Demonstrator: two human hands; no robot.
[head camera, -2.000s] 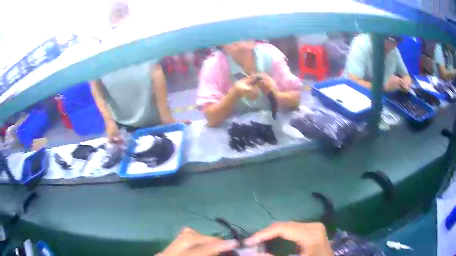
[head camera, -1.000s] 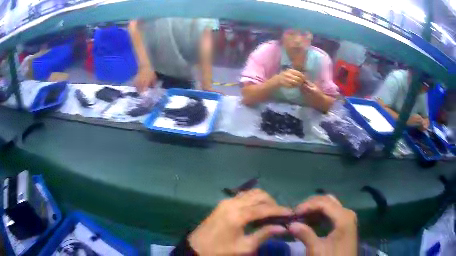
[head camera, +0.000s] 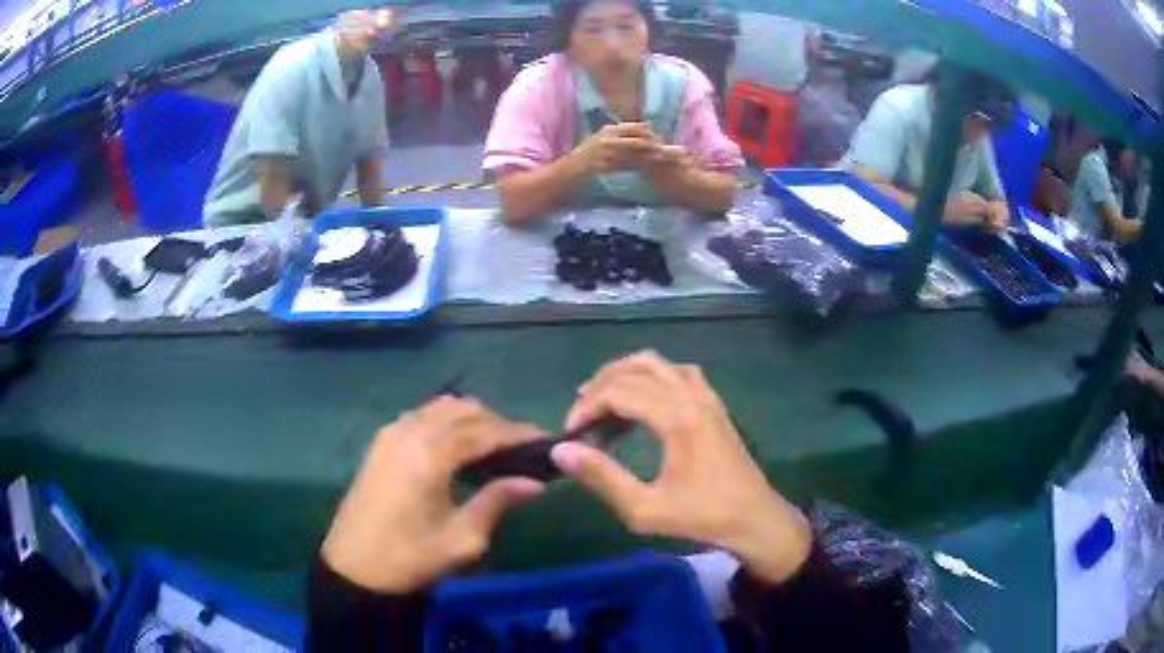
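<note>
My left hand (head camera: 428, 478) and my right hand (head camera: 677, 459) hold a dark curved band (head camera: 521, 459) between them, above the front edge of the green belt. Fingertips and thumbs of both hands pinch it, and they meet near its right part. The fingers hide its ends. A blue parts tray (head camera: 571, 584) with dark small parts lies just below my hands, cut off by the lower edge.
The green belt (head camera: 753, 370) carries another dark band (head camera: 881, 415) at right. A plastic bag (head camera: 881, 561) and white pointed tool (head camera: 966, 569) lie lower right. Blue trays (head camera: 192, 606) stand lower left. Several people sit or stand opposite, beside a blue tray (head camera: 361, 265).
The view has shifted, and both hands now appear higher and further left, still holding the dark band. The blue parts tray shows more fully below them.
</note>
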